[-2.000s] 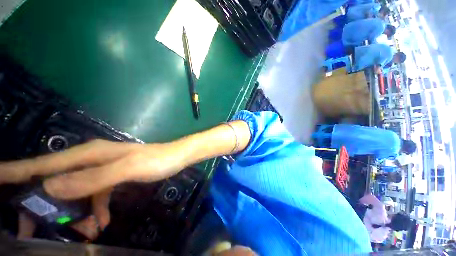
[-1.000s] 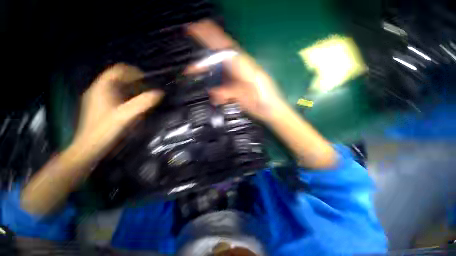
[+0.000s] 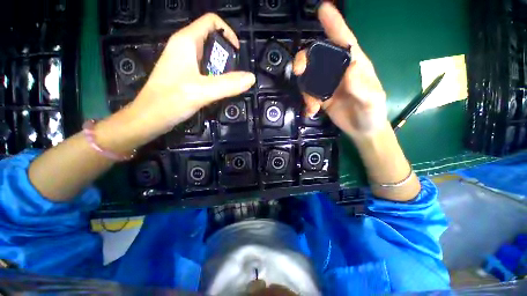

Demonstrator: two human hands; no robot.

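My left hand (image 3: 185,75) holds a smartwatch unit (image 3: 219,56) by its edges; its screen is lit with a white code-like pattern. My right hand (image 3: 361,92) holds a second smartwatch unit (image 3: 325,69), its face dark, with my fingers behind and beside it. Both units are above a black pocket tray (image 3: 254,184). Ringed watch backs, such as a watch back (image 3: 273,114), face up in many pockets. My forearms and hands hide some pockets on the left and right.
A pen (image 3: 419,103) lies over a pale yellow paper (image 3: 456,78) on the green mat (image 3: 404,34). Black trays (image 3: 34,87) stand at the left edge, and more black trays (image 3: 491,75) at the right. A grey floor (image 3: 468,225) shows at lower right.
The view has swung round and steadied over the tray. My hands now show clearly, each with a unit; the right one's unit was blurred one second ago.
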